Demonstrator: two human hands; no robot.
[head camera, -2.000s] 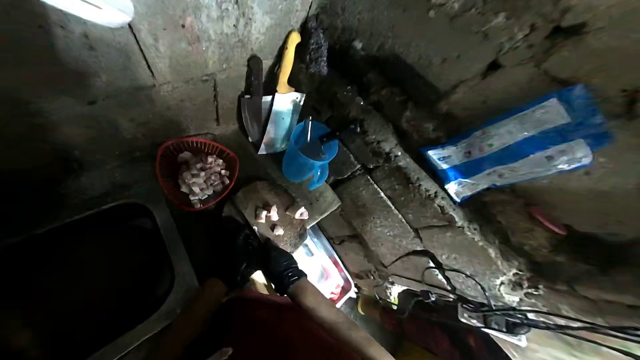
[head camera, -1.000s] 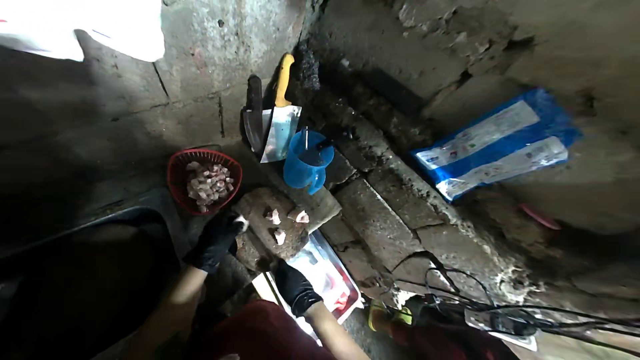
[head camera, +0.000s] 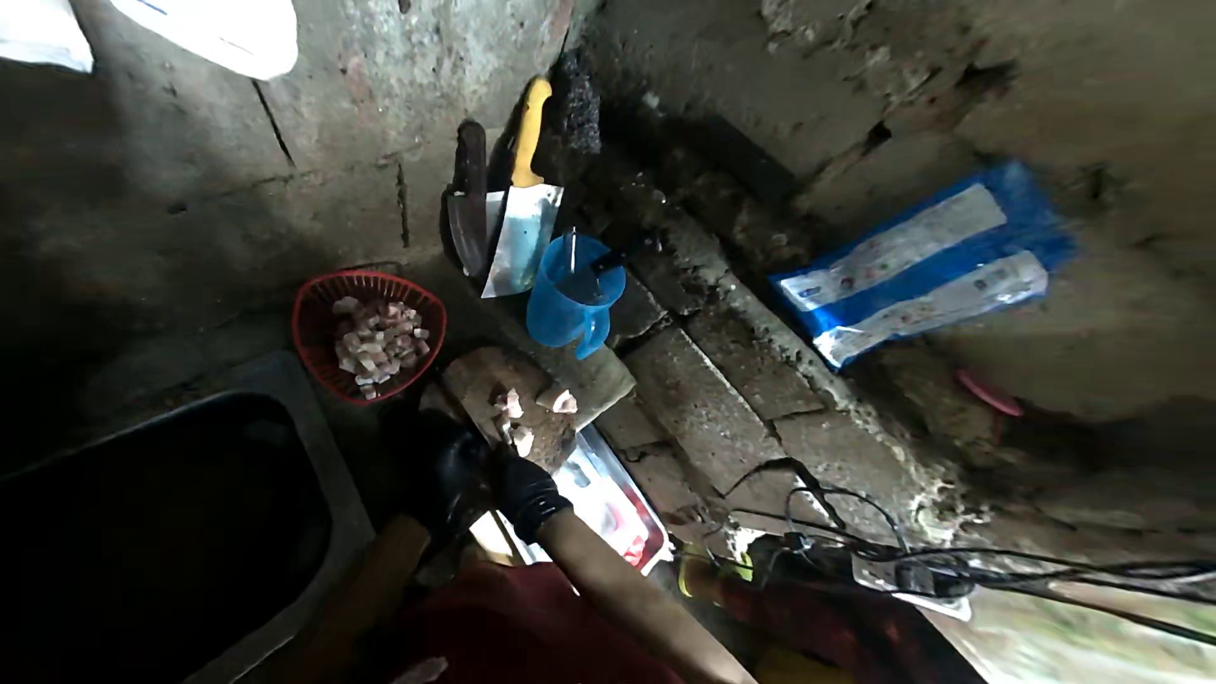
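Both my hands wear black gloves and are close together at the near edge of a dark chopping board. My left hand is in deep shadow, and what it holds is hidden. My right hand touches the board's edge beside a few pale meat pieces; its fingertips are hidden. To the left, a red plastic basket holds many small meat cubes. Below the board lies a metal tray with reddish meat in it.
A blue plastic jug holds utensils. Behind it a yellow-handled cleaver and a dark-handled knife lean on the wall. A sink is at left, a blue plastic packet at right, cables at lower right.
My left hand was apart from the right at the board's left side one second ago; now it is lower, close beside the right hand. The meat pieces remain on the board.
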